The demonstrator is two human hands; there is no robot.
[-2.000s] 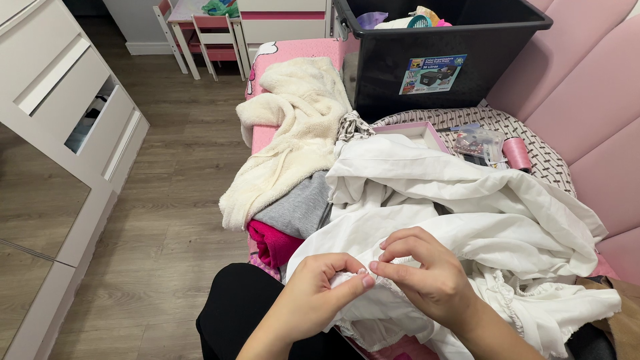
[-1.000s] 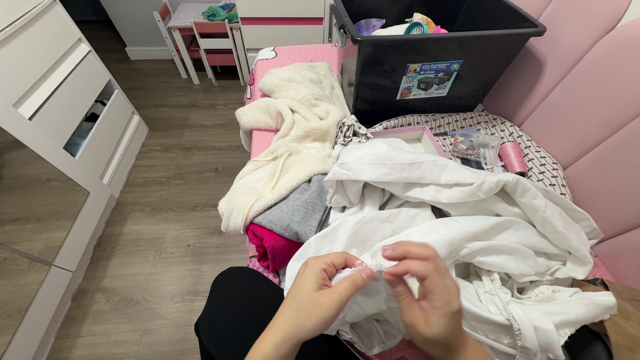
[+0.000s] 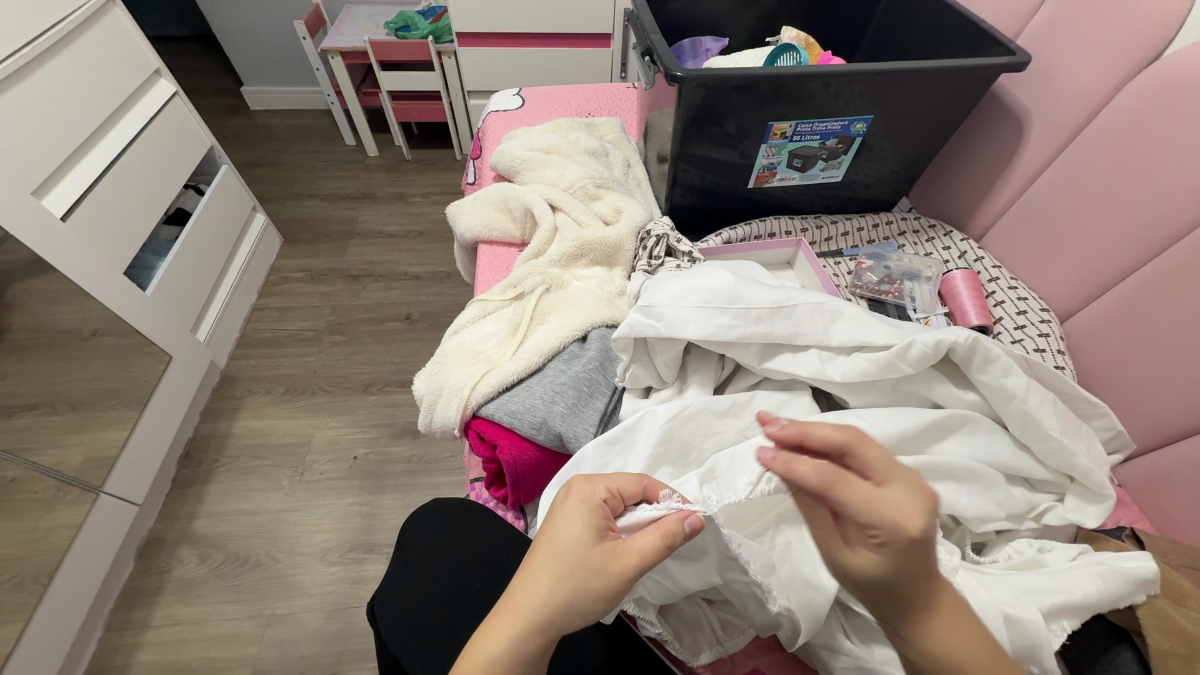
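A large white cloth [image 3: 900,375] with frayed, gathered edges lies bunched over the bed and across my lap. My left hand [image 3: 609,544] pinches a frayed edge of it between thumb and index finger. Above the cloth, to the right of that edge, my right hand [image 3: 853,497] is raised with thumb and index fingertips close together; whether a needle or thread is between them cannot be seen. Beyond the cloth lie a spool of pink thread [image 3: 966,300], a clear plastic case [image 3: 895,279] with small items inside and a shallow pink-edged box [image 3: 783,262].
A black plastic storage bin [image 3: 712,141] with items inside stands at the back. Left of the cloth lie a cream fleece garment [image 3: 562,225], grey fabric [image 3: 562,389] and magenta fabric [image 3: 516,464]. A pink padded headboard [image 3: 1106,169] borders the right; a white dresser [image 3: 122,169] stands left.
My right hand has moved up and away from my left hand; the two were close together at the cloth's edge before. My left hand keeps its pinch on the edge.
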